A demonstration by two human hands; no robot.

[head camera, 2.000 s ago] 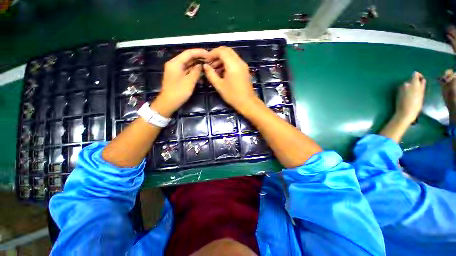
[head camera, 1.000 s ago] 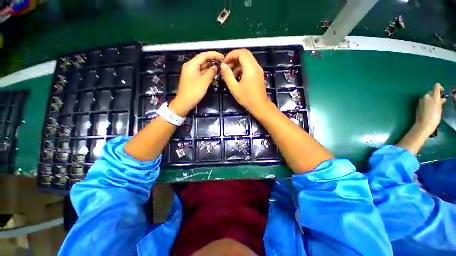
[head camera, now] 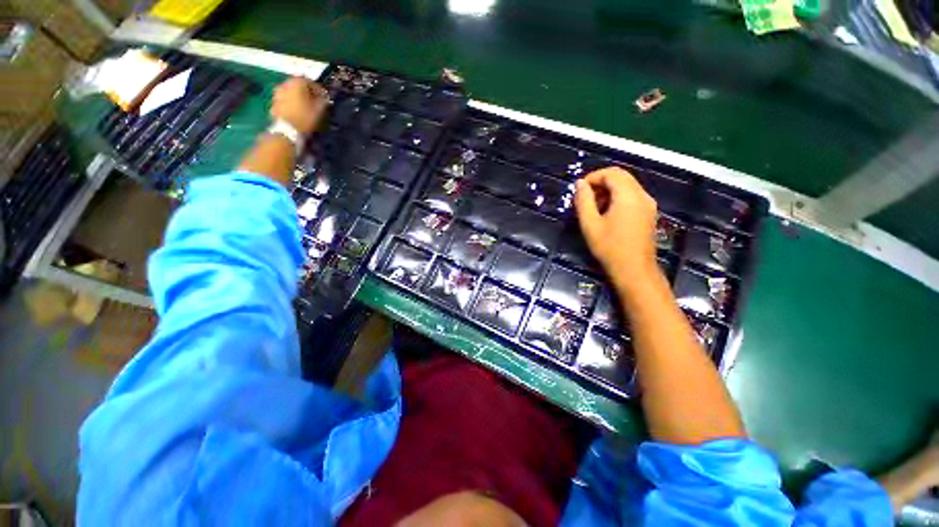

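Note:
The near black tray lies tilted in view, with reddish-silver pieces in several square pockets. Small loose white pieces lie in its upper middle. My right hand is over this tray beside the white pieces, fingers curled with thumb and fingertips close together; whether they pinch a piece cannot be seen. My left hand is at the upper left edge of the left black tray, small and blurred, fingers bent; what it holds is unclear. Small units sit along that tray's left and top pockets.
Another black tray with a white paper slip lies far left. Beyond the white rail are a small unit on green and a grey post. A neighbour's forearm shows at lower right.
My hands were together over the near tray around a small dark unit; now they are apart, the left over at the left tray. The view has turned left, and the white pieces show.

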